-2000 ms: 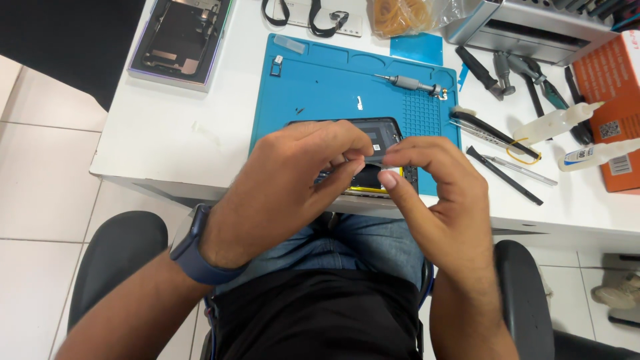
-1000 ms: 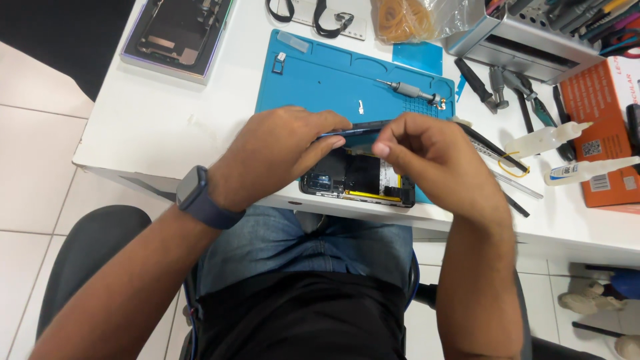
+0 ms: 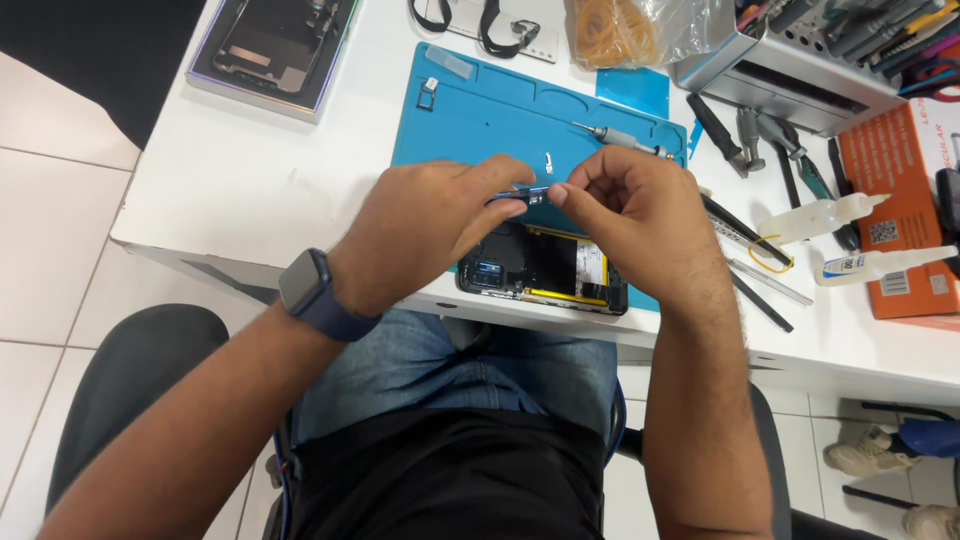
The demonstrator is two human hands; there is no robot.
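Observation:
An opened smartphone [image 3: 555,262] lies at the near edge of a blue silicone repair mat [image 3: 480,120], its dark inner parts and yellow-edged battery facing up. Above it my left hand [image 3: 442,225] pinches a thin, dark, shiny part [image 3: 531,196], seen nearly edge-on, between thumb and fingers. The thumb and forefinger of my right hand [image 3: 637,217] close on the right end of this same part. A small silvery-white piece [image 3: 549,163] lies on the mat just beyond. A precision screwdriver [image 3: 619,139] and a SIM tray [image 3: 427,96] rest farther back on the mat.
At the back left stands a box [image 3: 322,105] holding a phone part. Pliers [image 3: 720,135], tweezers [image 3: 750,225] and dropper bottles [image 3: 817,217] lie on the right, beside an orange box [image 3: 900,210]. A metal tool holder [image 3: 795,67] and a bag of rubber bands [image 3: 615,30] stand behind.
Two seconds ago my hands were low over the phone and hid much of it. Now they are farther back, and more of the phone's inside shows. The held part looks narrower than one second ago.

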